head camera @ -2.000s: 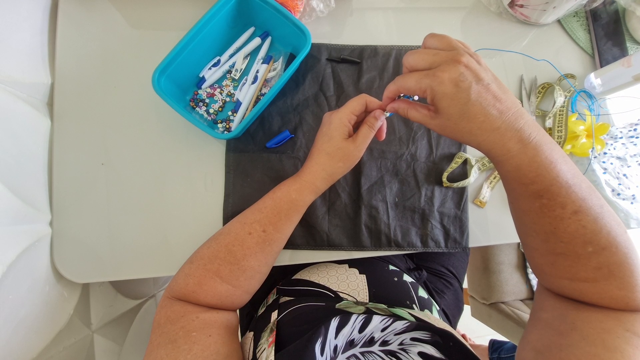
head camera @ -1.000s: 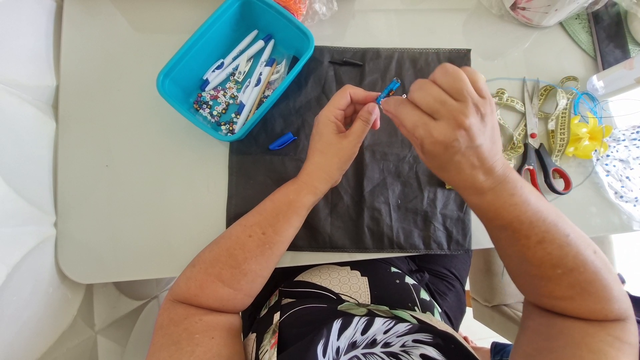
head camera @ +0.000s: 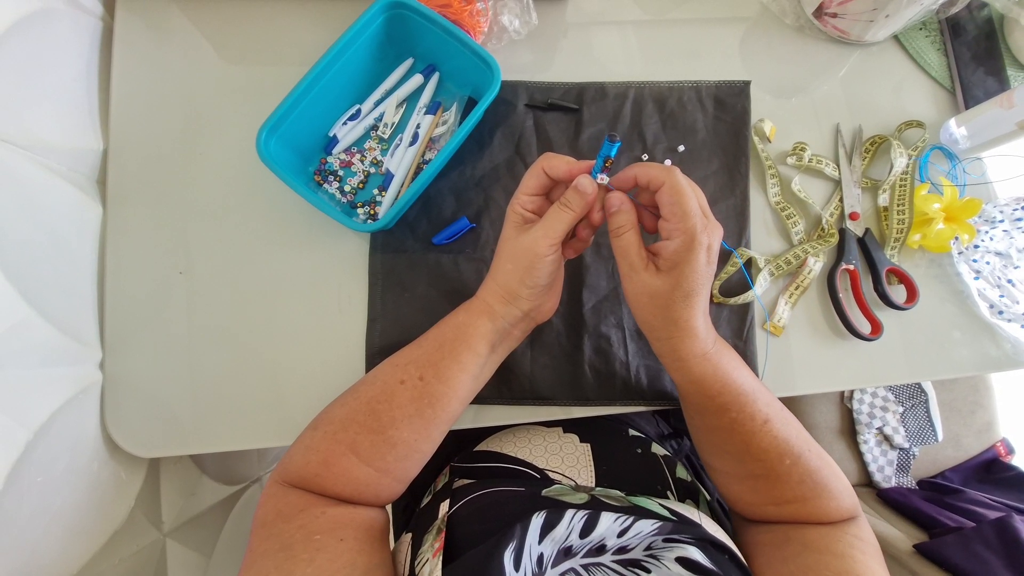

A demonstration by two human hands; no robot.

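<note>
Upright between my hands is a slim piece wrapped in blue cord (head camera: 608, 150), with small letter beads on its side and lower part. My left hand (head camera: 544, 232) pinches its lower end between thumb and fingers. My right hand (head camera: 662, 240) holds a thin blue cord (head camera: 740, 268) close beside the beads; the cord trails down past the cloth's right edge. A few small white beads (head camera: 681, 148) lie on the black cloth (head camera: 560, 344) just beyond my right hand. A blue pen cap (head camera: 454, 230) lies left of my left hand.
A turquoise plastic bin (head camera: 276, 148) with pens (head camera: 372, 104) and letter beads (head camera: 352, 180) stands at the upper left. A black pen cap (head camera: 552, 105) lies on the cloth. Scissors (head camera: 854, 216), a yellow tape measure (head camera: 772, 180) and a yellow flower (head camera: 944, 214) are at the right.
The blue-wrapped piece, tilted between my fingers one second ago, now stands nearly upright. My right hand has turned, fingers now beside the beads. Loose white beads now show on the cloth.
</note>
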